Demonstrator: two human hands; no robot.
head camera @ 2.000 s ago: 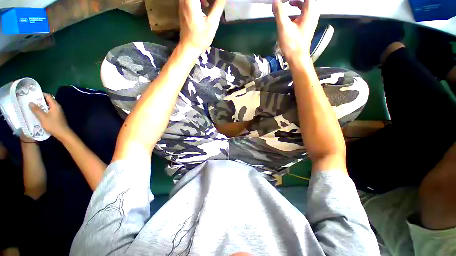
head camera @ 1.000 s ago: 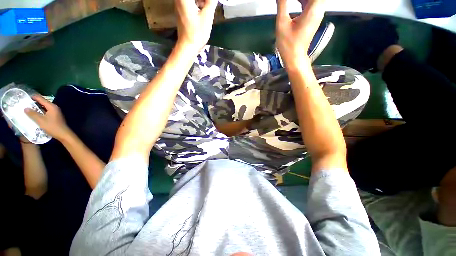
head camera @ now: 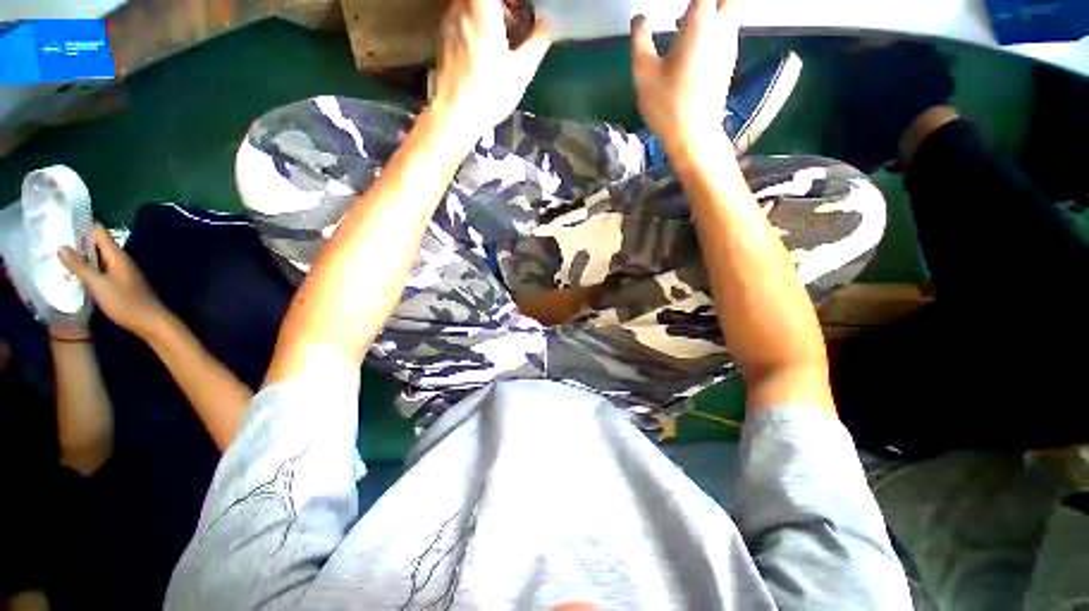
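My left hand (head camera: 484, 60) is at the top edge of the view, thumb spread from the fingers, its fingertips partly cut off. A small dark thing (head camera: 517, 19) shows beside its fingers; I cannot tell whether it is held. My right hand (head camera: 689, 62) is at the top edge to the right, thumb and fingers apart, fingertips near the white table covering (head camera: 585, 19). The covering glares, and no held thing can be made out in the right hand.
A neighbour at the left holds a white oval case (head camera: 54, 239). Blue retail boxes lie at the top left (head camera: 55, 50) and top right (head camera: 1041, 18). Wooden pallet boards (head camera: 388, 34) edge the table. My crossed legs and shoe (head camera: 764, 102) are below; another person's dark-clothed leg is at the right.
My two hands have come closer together and slightly lower. The pale thing between them no longer shows distinctly. The neighbour's oval case has been tilted more upright.
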